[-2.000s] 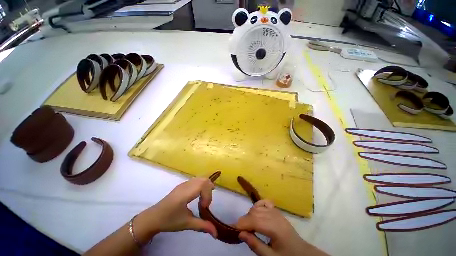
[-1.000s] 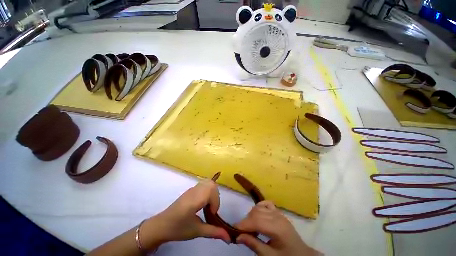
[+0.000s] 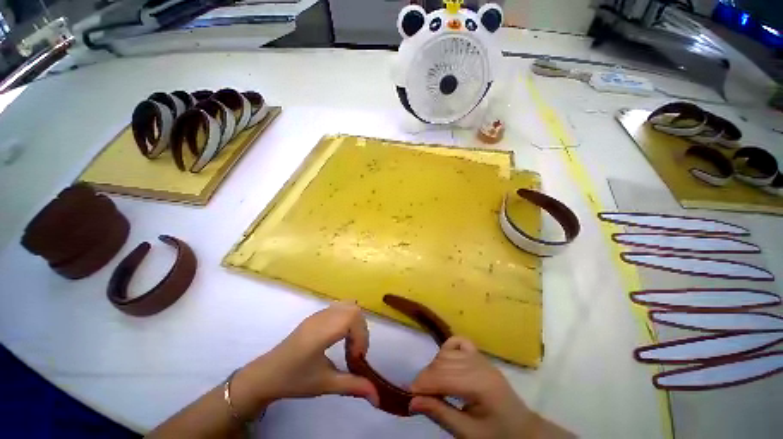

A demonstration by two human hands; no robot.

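A dark brown C-shaped headband (image 3: 417,314) is held at the near edge of the yellow central board (image 3: 378,214). Its open side faces away from me and one tip lies over the board. My left hand (image 3: 322,356) grips its left part, with the thumb on the outer curve; the left tip is hidden by the fingers. My right hand (image 3: 464,390) pinches its right part, thumb near the bottom of the curve. A part-covered headband (image 3: 539,244), brown inside and white outside, lies at the board's right edge.
Left are a stack of brown headbands (image 3: 75,231), a loose one (image 3: 154,296) and a side board (image 3: 185,184) of part-covered headbands. Right are white cover pieces (image 3: 704,297) and another side board (image 3: 678,184). A panda fan (image 3: 448,81) stands behind.
My left fingers have shifted on the headband, and its left tip no longer shows. The right tip has moved slightly left. Both hands keep their grip. The view has shifted slightly.
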